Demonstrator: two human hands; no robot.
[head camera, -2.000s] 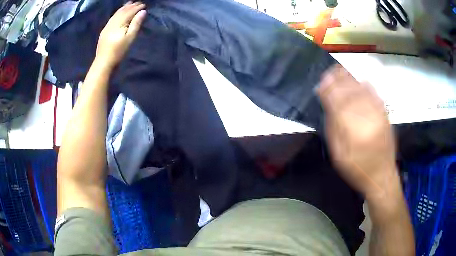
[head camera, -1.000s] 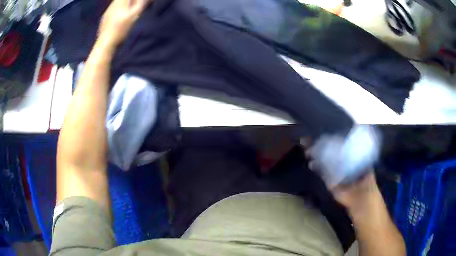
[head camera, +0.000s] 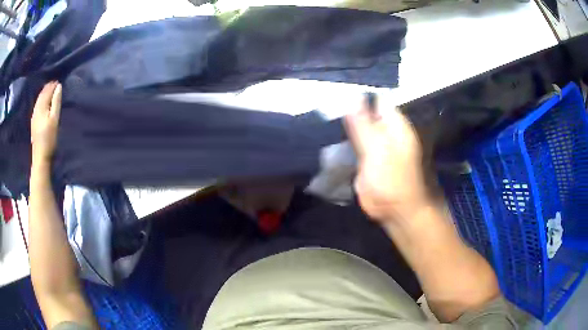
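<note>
The dark garment lies across the table, with two long tubes, perhaps sleeves, running to the right. The upper dark tube (head camera: 303, 48) lies flat with its open end at the right. The nearer dark tube (head camera: 193, 142) is stretched between my hands and blurred. A pale cloth piece (head camera: 335, 174) shows at its right end. My right hand (head camera: 390, 155) grips that end, blurred by motion. My left hand (head camera: 46, 122) rests on the garment at the far left, fingers close together. A pale grey-blue panel (head camera: 90, 232) hangs below it over the table edge.
The white table (head camera: 470, 45) has its front edge slanting up to the right. A blue mesh basket (head camera: 535, 206) stands below the edge at the right, and blue mesh (head camera: 129, 306) shows at lower left. A round red part (head camera: 269, 221) is below the table edge.
The view has turned to the right. My right hand has pulled the nearer tube up and out straight, nearly parallel to the other one. More of the right basket shows.
</note>
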